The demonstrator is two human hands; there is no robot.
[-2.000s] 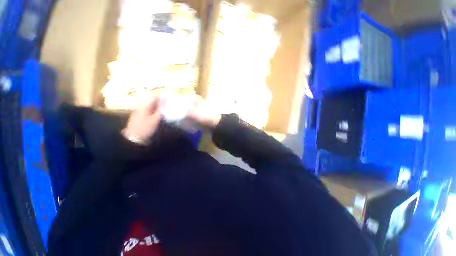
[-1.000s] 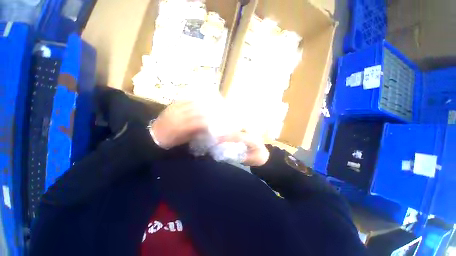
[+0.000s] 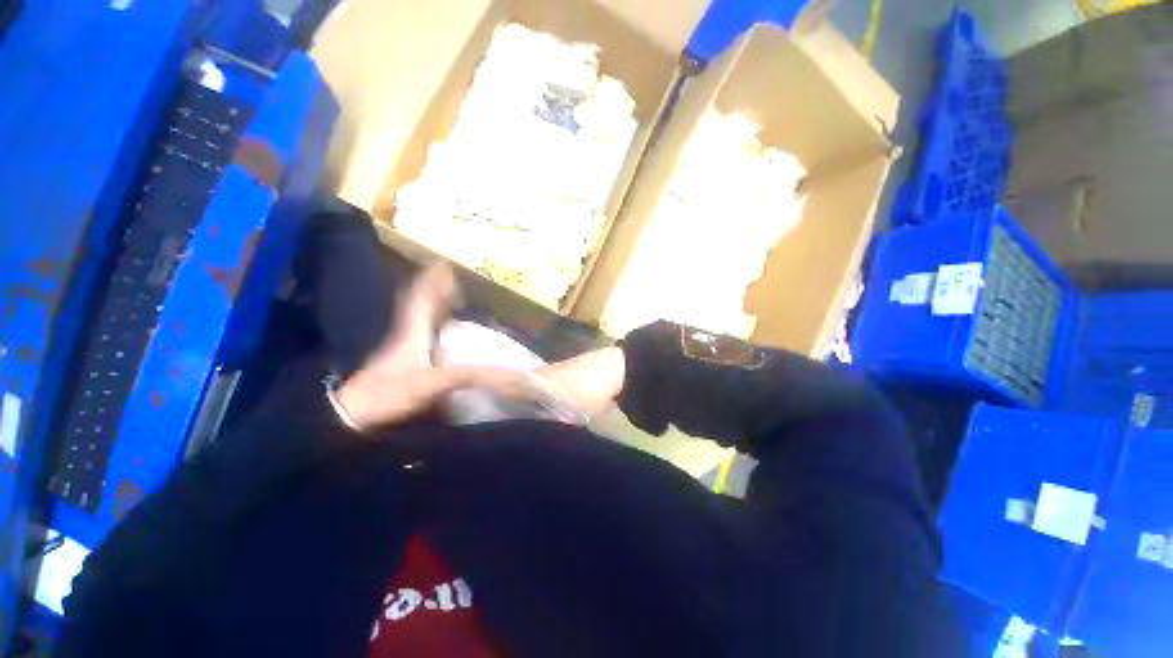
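A whitish, shiny clear plastic bag (image 3: 482, 350) is between my hands, close to my chest and below the boxes' near edge. My left hand (image 3: 401, 366) holds it from the left, fingers raised and blurred. My right hand (image 3: 575, 383) is on its right side, its fingers reaching across the bag and partly blurred. What is inside the bag cannot be made out. Cream-yellow parts, overexposed to white, lie in the left cardboard box (image 3: 363, 116) and in the right cardboard box (image 3: 823, 276).
A printed paper (image 3: 557, 108) lies on the left pile. A black keyboard (image 3: 122, 321) rests on the worn blue bench (image 3: 193, 321) at left. Blue crates with white labels (image 3: 1023, 495) stand at right, with a blue grid-sided crate (image 3: 962, 135) behind. Brown cartons (image 3: 1093, 154) are at back right.
The view has shifted, showing more of the keyboard and floor. My hands still hold the bag; my left hand's fingers are now raised beside it. The bag looks rounder than a second ago.
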